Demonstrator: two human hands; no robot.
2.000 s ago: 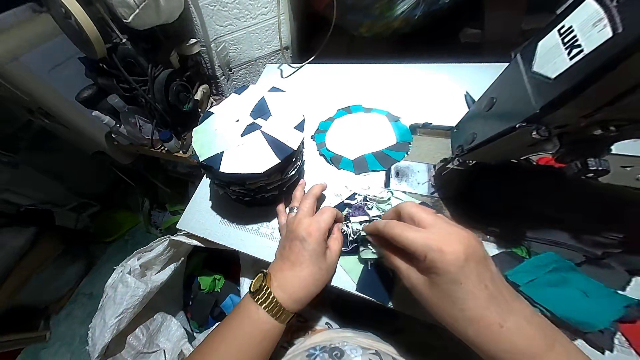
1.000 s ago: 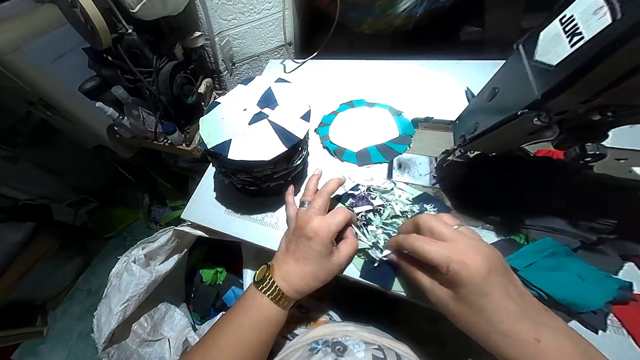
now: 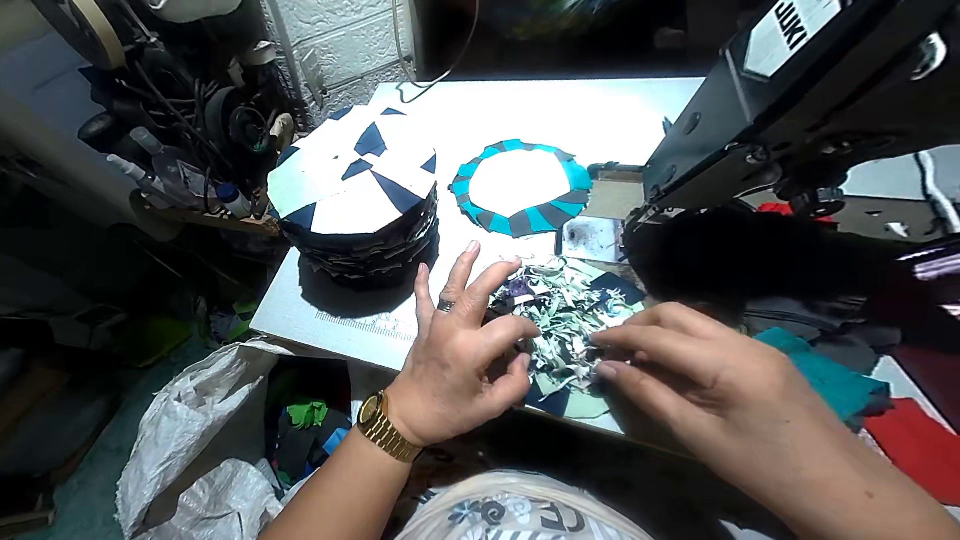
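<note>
A round fabric piece [image 3: 559, 330] covered with green and white scrap strips lies near the front edge of the sewing table [image 3: 337, 334]. At its left side is my left hand [image 3: 469, 349], wearing a ring and a gold-coloured watch [image 3: 386, 427], thumb and index finger curled toward the strips, other fingers spread. My right hand [image 3: 690, 367] touches the strips from the right, its thumb and fingertips close together; whether a strip is pinched there cannot be told. Behind them lies a teal and grey fabric ring [image 3: 544, 219] around a white centre. A tall stack of round patchwork pieces [image 3: 352, 187] stands at left.
A Juki sewing machine [image 3: 795, 97] overhangs the right side. Teal cloth [image 3: 825, 375] and red cloth [image 3: 919, 450] lie below it. A white woven sack [image 3: 187, 420] with scraps stands at the lower left, bottles [image 3: 176, 172] on a shelf above. A cable [image 3: 442, 79] hangs at the back.
The strips, largely covered by my hands two seconds ago, now show as a wide spread pile. My hands have moved apart, and my left thumb and index finger have curled in.
</note>
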